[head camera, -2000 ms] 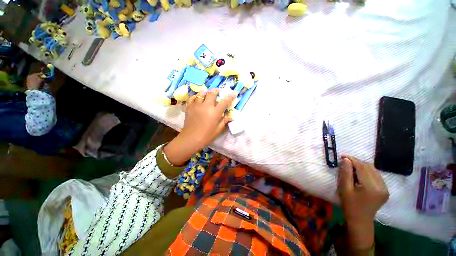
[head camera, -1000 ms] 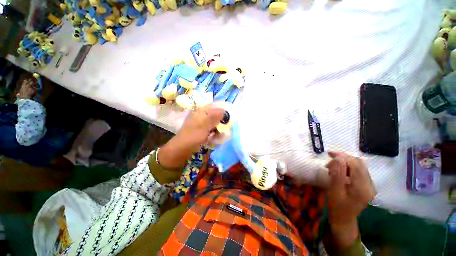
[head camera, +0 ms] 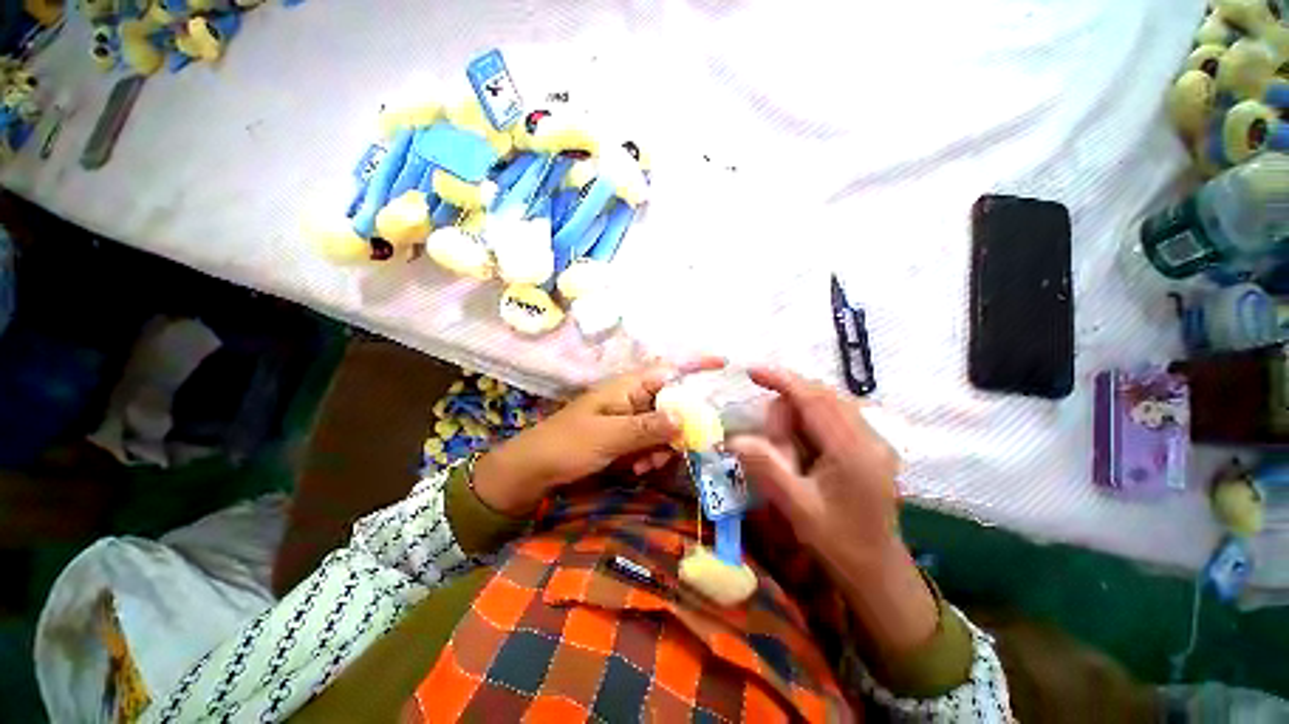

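My left hand [head camera: 601, 431] grips the upper pale yellow end of a plush piece [head camera: 700, 427] over my lap, at the table edge. Its blue band hangs down to a second yellow end [head camera: 718, 576], with a blue and white tag [head camera: 720, 484] lying along it. My right hand [head camera: 827, 460] is beside the upper end, blurred, with thumb and fingers apart; whether it holds a needle or thread cannot be told. Black thread snips [head camera: 851, 337] lie on the table, points away from me.
A pile of blue and yellow plush pieces [head camera: 526, 181] lies ahead-left on the white cloth [head camera: 763, 85]. A black smartphone [head camera: 1021, 294], a purple tin [head camera: 1141, 429] and a bottle [head camera: 1216, 226] are at right. More plush [head camera: 474, 420] lies below the table edge.
My left hand has brought a plush piece from the pile to my lap. My right hand has come left from beside the snips to it. The view has shifted right.
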